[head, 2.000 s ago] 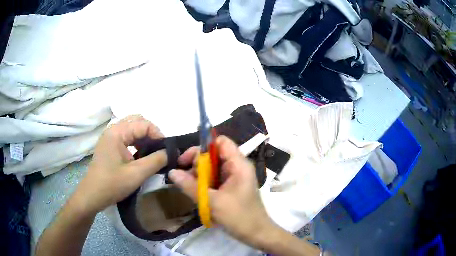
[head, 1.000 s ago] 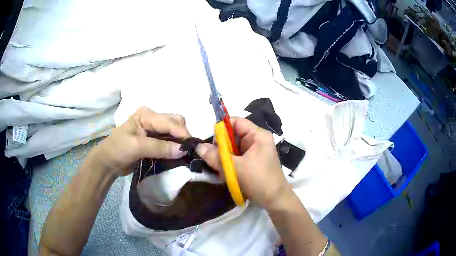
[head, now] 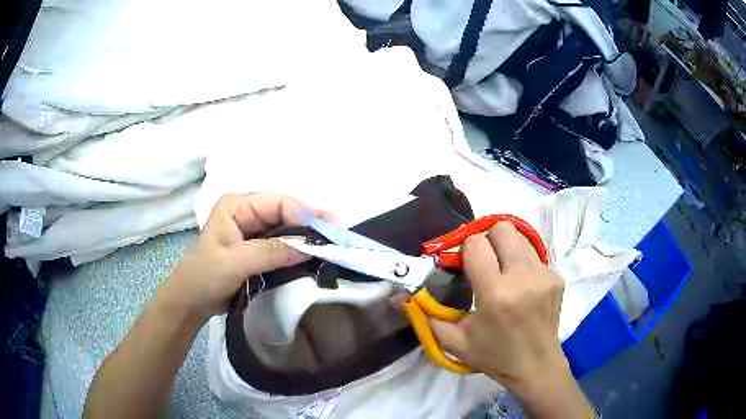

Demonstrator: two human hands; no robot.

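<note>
White trousers (head: 343, 139) lie with their dark waistband (head: 315, 378) forming an open ring towards me, pale lining inside. My left hand (head: 245, 245) pinches the waistband's upper left edge between thumb and fingers. My right hand (head: 511, 303) holds the fabric scissors (head: 401, 268) by the red and yellow handle loops. Their blades are parted and point left, with the tips at my left fingertips, around the dark edge. Fine loose threads (head: 258, 282) hang below my left thumb. What exactly lies between the blades is too small to tell.
Folded white trousers (head: 98, 188) with a small label lie at left. Dark and white garments (head: 564, 90) are heaped at upper right, with slim tools (head: 532, 173) beside them. A blue bin (head: 667, 286) with white cloth stands below the table's (head: 646, 176) right edge.
The scissors have swung from upright and closed to pointing left with blades open. My right hand has let go of the cloth and moved right into the handle loops. My left hand keeps its pinch.
</note>
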